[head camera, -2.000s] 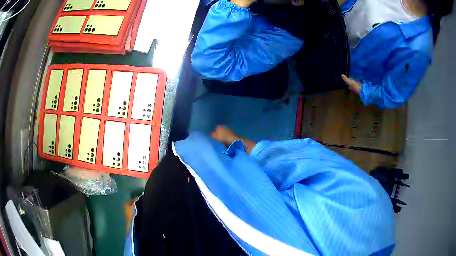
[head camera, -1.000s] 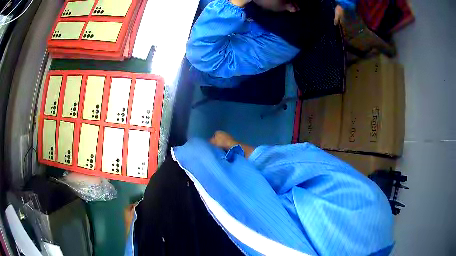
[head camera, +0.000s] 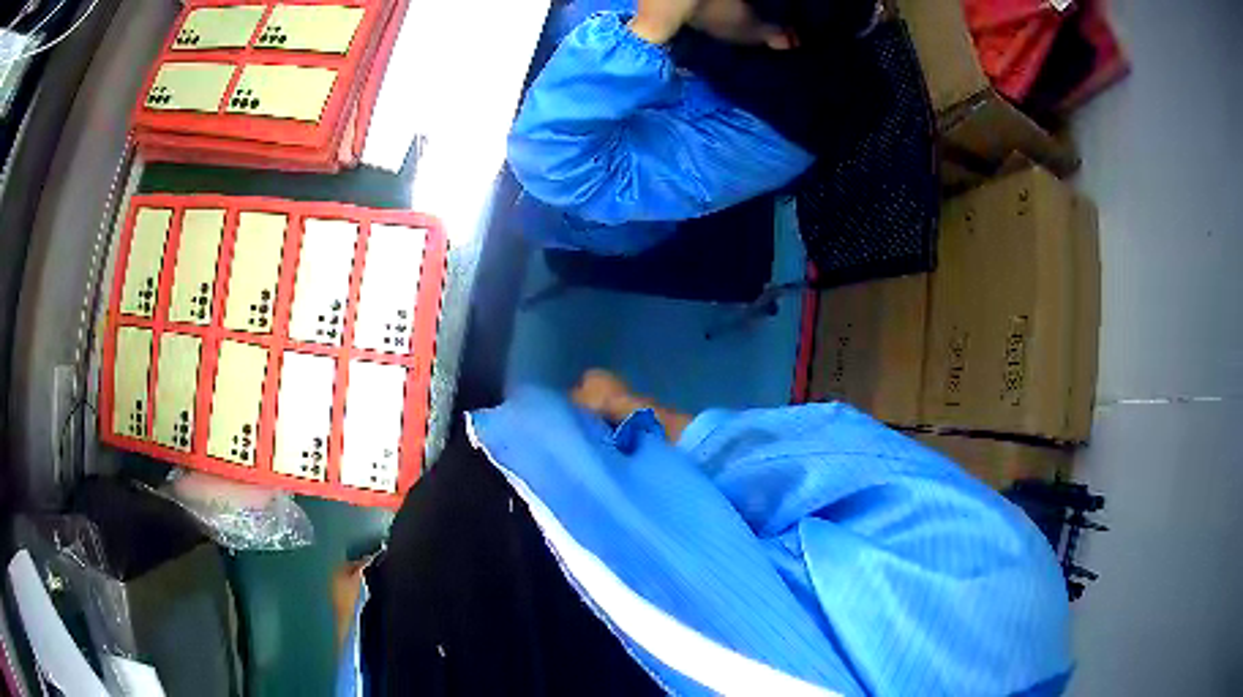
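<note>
Red trays with cream and white cards lie at the left. One red tray (head camera: 266, 347) holds two rows of flat cards with small black dots. A stack of red trays (head camera: 246, 130) with similar cards is beyond it. My left hand (head camera: 346, 595) shows only as a blurred sliver at the edge of my clothing, over the green bench; its fingers are mostly hidden. My right hand (head camera: 609, 396) is small and blurred beside my blue smock, partly covered by it. I cannot tell whether either hand holds anything. Neither hand visibly touches the trays.
A crinkled clear bag (head camera: 246, 509) and a dark box (head camera: 171, 613) lie near the tray on the green bench (head camera: 293, 613). A person in a blue smock (head camera: 641, 130) sits ahead. Cardboard boxes (head camera: 1009, 306) and a black chair back (head camera: 872, 164) are at the right.
The second person at upper right has left the view, uncovering the boxes and a red bag. The bench view has shifted slightly downward. My hands have hardly moved.
</note>
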